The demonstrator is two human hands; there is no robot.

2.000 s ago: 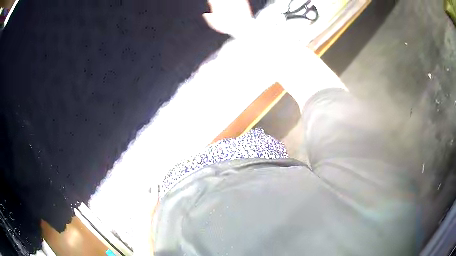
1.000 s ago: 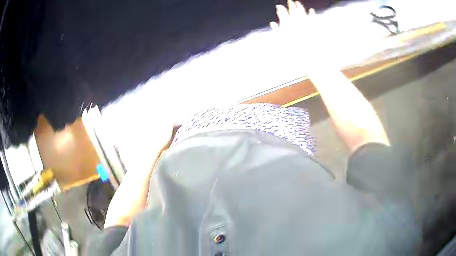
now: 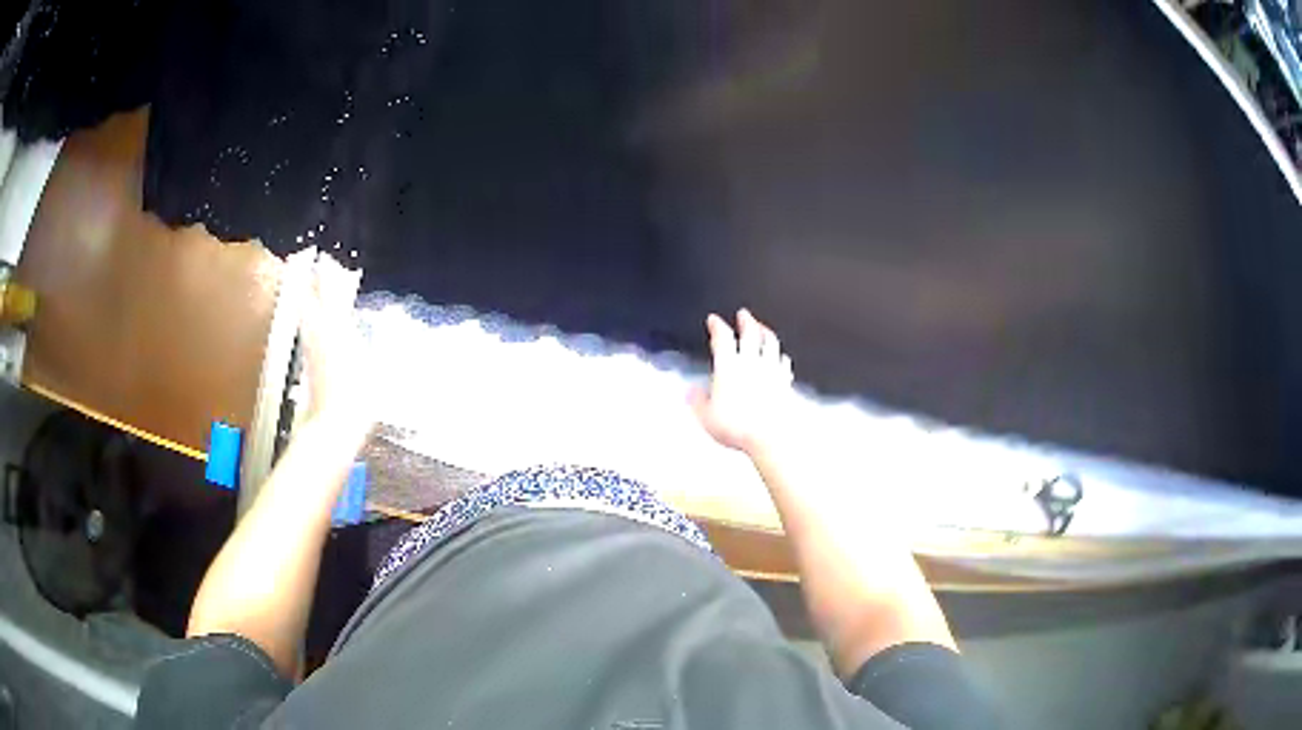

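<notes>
The black eyelet fabric [image 3: 571, 171] covers most of the table. Its scalloped edge lies over the bright white underlay paper [image 3: 557, 407]. My right hand [image 3: 745, 382] rests at this edge, palm down, with its fingers spread on the black cloth and nothing in it. My left hand [image 3: 336, 357] is at the pale end rail [image 3: 281, 378], near the cloth's left corner. It is washed out by glare, so its fingers and any grip cannot be made out.
Black-handled scissors [image 3: 1057, 502] lie on the white strip at the right. Blue ends [image 3: 224, 454] of the rail stick out past the table's near edge. Brown tabletop [image 3: 107, 300] shows at the left. A round black fan [image 3: 89, 513] is below it. A yellow item [image 3: 17, 302] is at the far left.
The view has turned, so the table edge now runs more level. My left hand has moved from the near table edge to the end rail. My right hand still lies spread at the scalloped edge.
</notes>
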